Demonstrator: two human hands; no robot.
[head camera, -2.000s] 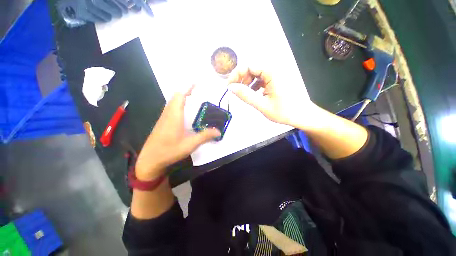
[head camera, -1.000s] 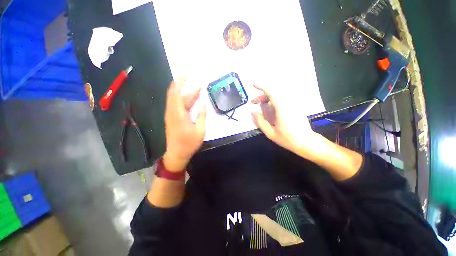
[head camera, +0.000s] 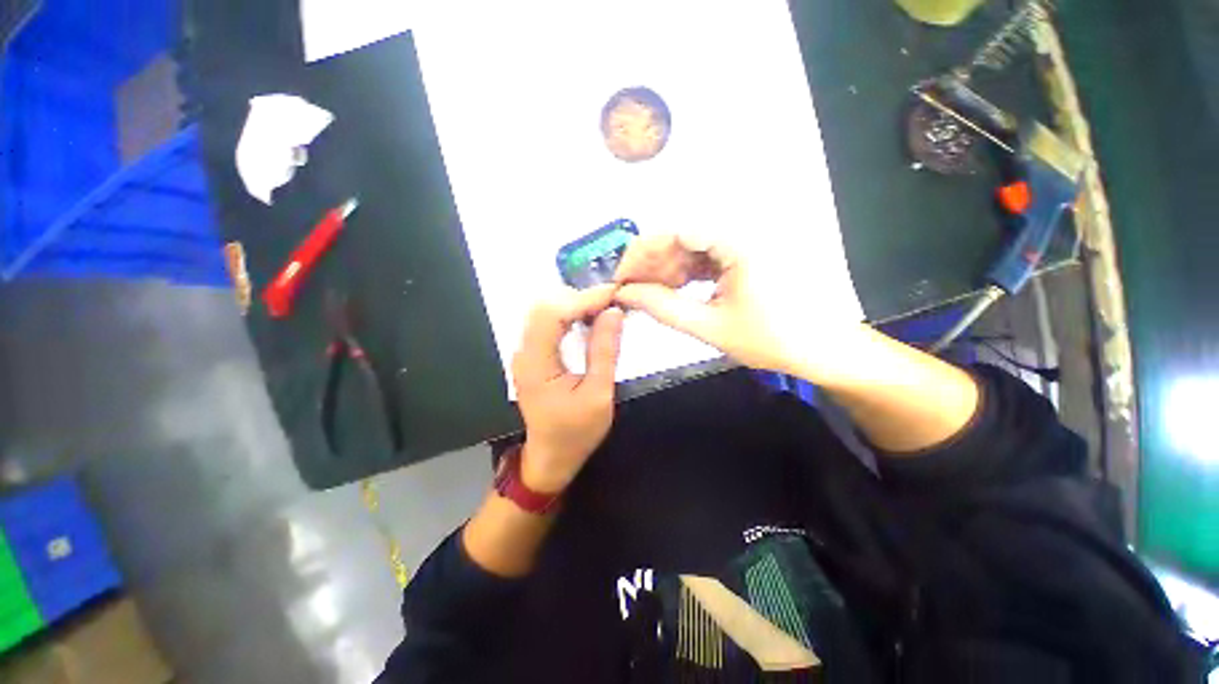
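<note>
The housing with circuit board (head camera: 595, 254) lies on the white paper sheet, its lower part hidden behind my fingers. My left hand (head camera: 568, 374) and my right hand (head camera: 695, 301) meet at the fingertips just below the housing. The fingertips of both hands are pinched together over its near edge, where the thin dark leads showed before. What they pinch is too small and covered to make out.
A round tin (head camera: 635, 124) stands on the paper (head camera: 508, 160). A white tissue (head camera: 278, 144), red utility knife (head camera: 310, 258) and dark pliers (head camera: 354, 381) lie left. A soldering gun (head camera: 1040, 221) and dark round dish (head camera: 942, 138) are right, with a blue crate (head camera: 80, 147) far left.
The housing was turned round between the earlier frames. Since then both hands have moved in from its sides and come together at its near edge.
</note>
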